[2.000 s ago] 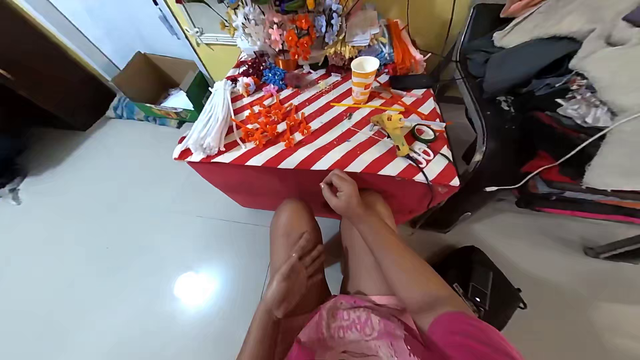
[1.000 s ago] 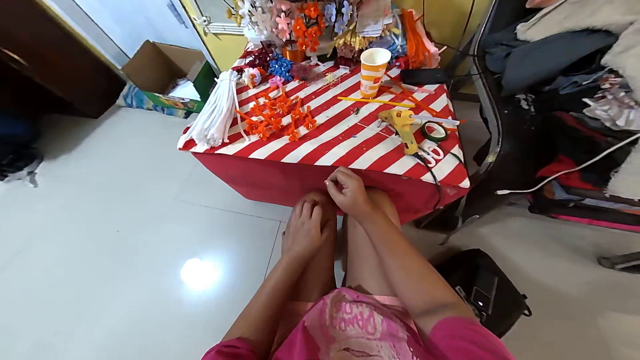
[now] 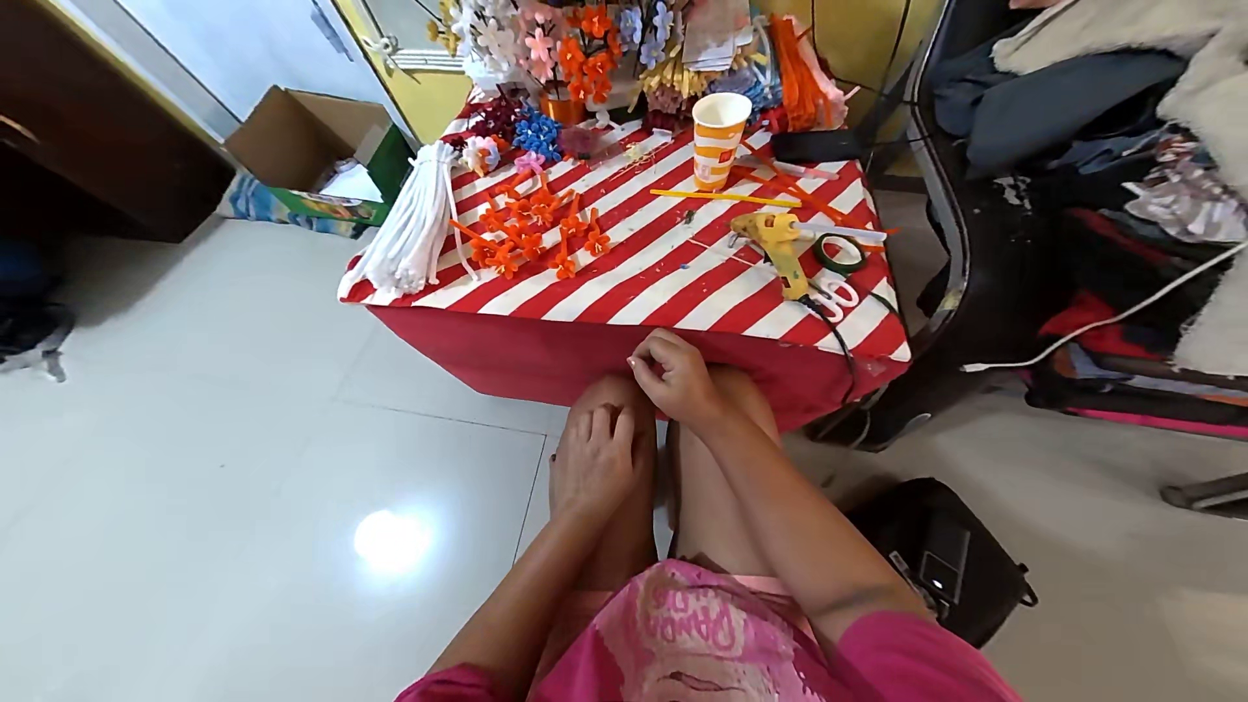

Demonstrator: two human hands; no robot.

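Note:
My left hand point(image 3: 593, 462) rests on my left knee, fingers slightly spread, with nothing in it. Above my other knee, near the table's front edge, my right hand point(image 3: 675, 374) is loosely curled; whether something small is between its fingertips cannot be told. On the striped table lie orange craft flowers point(image 3: 531, 226), a bundle of white pipe cleaners point(image 3: 408, 226), a yellow glue gun point(image 3: 776, 252) with a glue stick in it, a roll of green tape point(image 3: 839, 253) and white-handled scissors point(image 3: 835, 294). A paper cup point(image 3: 720, 141) stands behind a yellow pipe cleaner point(image 3: 724, 198).
Finished flowers point(image 3: 590, 58) and bundles of orange pipe cleaners point(image 3: 799, 73) crowd the table's back. A black chair point(image 3: 951, 253) stands right, beside piled clothes. An open cardboard box point(image 3: 341, 161) sits on the floor at left; a black bag point(image 3: 960, 561) lies at lower right.
My left hand, palm turned and raised beside the thigh two seconds ago, has come down onto the left knee. My right hand has stayed near the table's front edge.

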